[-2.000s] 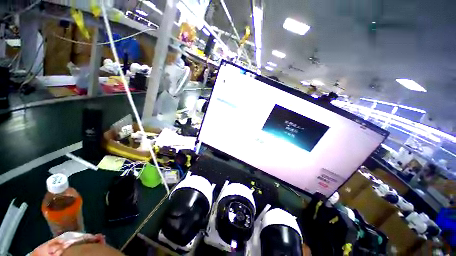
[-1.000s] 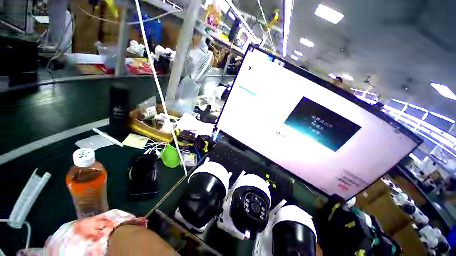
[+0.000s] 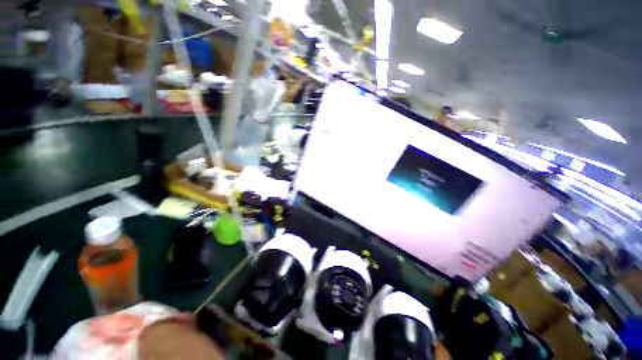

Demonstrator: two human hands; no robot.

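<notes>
Three white dome cameras with black ball fronts stand side by side at the bottom centre: the left one [image 3: 273,285], the middle one [image 3: 339,294], its face showing a ring of small lights around a lens, and the right one [image 3: 400,330], cut off by the bottom edge. A patterned sleeve and bare forearm show at the bottom left; my left hand is out of the picture. A small skin-coloured patch, apparently part of my right hand [image 3: 442,351], shows beside the right camera at the bottom edge; its grip cannot be seen. The picture is blurred.
A wide monitor [image 3: 352,169] stands behind the cameras, with a black keyboard [image 3: 317,223] under it. An orange drink bottle [image 3: 111,271], a green item [image 3: 227,230] and a parts tray [image 3: 184,193] are left. A bulky black device [image 3: 468,316] and cartons [image 3: 524,285] are right.
The view has swung back slightly left since one second ago, so the bench things appear shifted. The three cameras keep their places beside each other. The sleeve and forearm remain at the bottom left.
</notes>
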